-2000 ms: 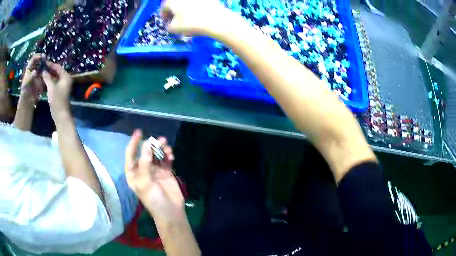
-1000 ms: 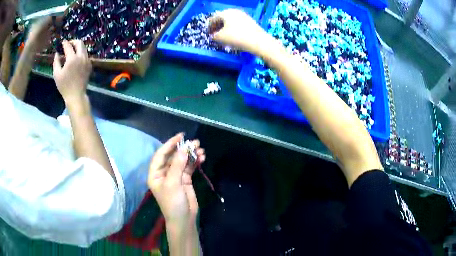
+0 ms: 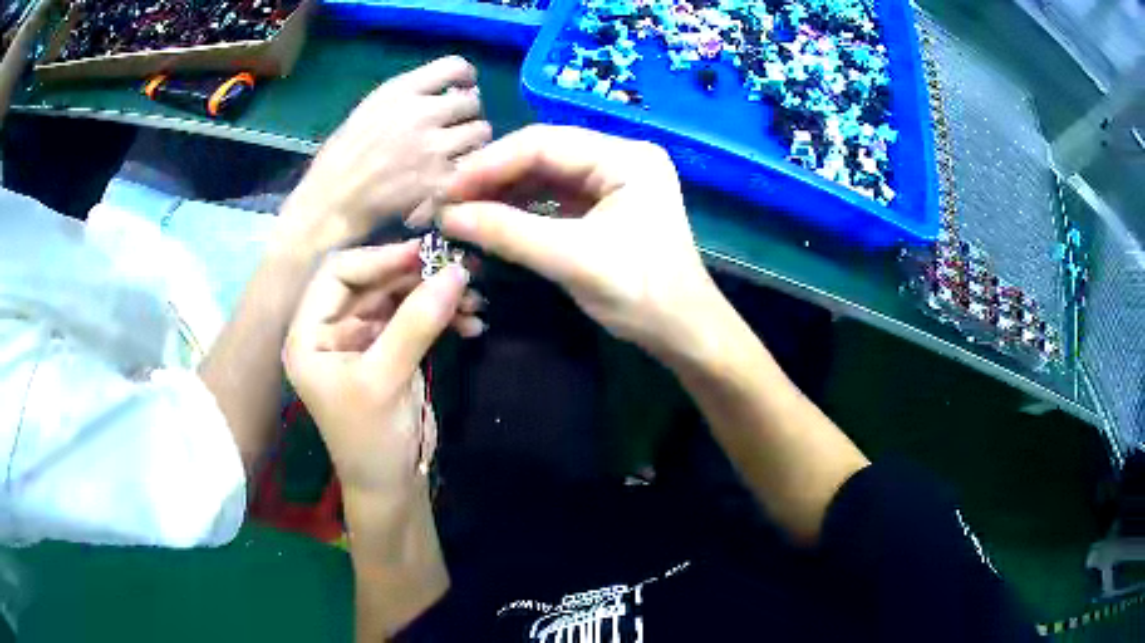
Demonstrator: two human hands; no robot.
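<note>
My left hand [image 3: 377,327] holds a small silver and white wired unit [image 3: 442,258] between thumb and fingers, above my lap. A thin red lead hangs from the unit along the palm. My right hand [image 3: 584,226] is at the unit's top with thumb and forefinger pinched together. Something small and pale shows inside the curled right fingers, too unclear to name. Whether a part sits between the right fingertips is hidden. The large blue tray [image 3: 753,161] of light-blue, white and black parts lies beyond my right hand.
A neighbour's hand [image 3: 389,151] reaches over the bench edge just beyond my left hand. An orange-and-black tool [image 3: 201,94] lies by the cardboard box [image 3: 270,53]. The small parts tray [image 3: 433,18] is at the top edge. A blister tray of units [image 3: 992,308] is at right.
My right hand has come back from the small parts tray to the unit in my left hand. The neighbour's hand has moved right, toward my hands. The view has shifted.
</note>
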